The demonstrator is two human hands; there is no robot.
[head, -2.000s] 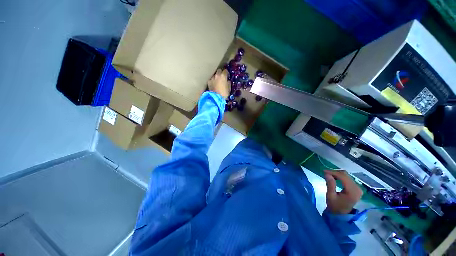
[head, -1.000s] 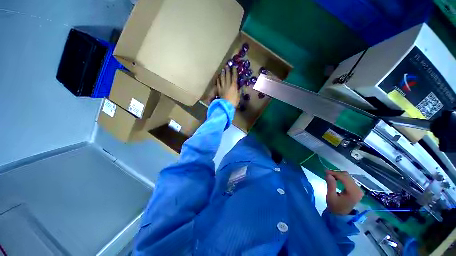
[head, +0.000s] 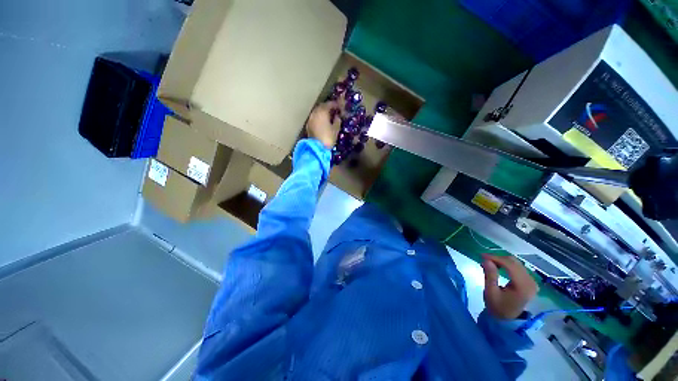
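The open brown cardboard collecting box (head: 394,89) holds loose dark purple capacitors (head: 355,123). My left hand (head: 323,125) is inside the box at the left edge of the pile. Its fingertips are bent against the pieces, and whether they hold one is hidden. My right hand (head: 508,287) is held low, near the front of the machine. Its fingers are loosely curled and no piece shows in it; the inside of the fingers is hidden. The flat metal discharge chute (head: 438,146) has its end over the pile.
The white lead-cutting machine (head: 524,97) stands at the right, with its feed rail (head: 583,223) in front. More purple parts (head: 580,289) lie below the rail. A blue cord (head: 569,311) is at my right wrist. Small cartons (head: 167,190) and a black bin (head: 111,108) are at the left.
My left hand lay spread on the pieces a second ago; now its fingers are bent and it sits slightly further left in view. The view has shifted slightly. My right hand stays nearly still.
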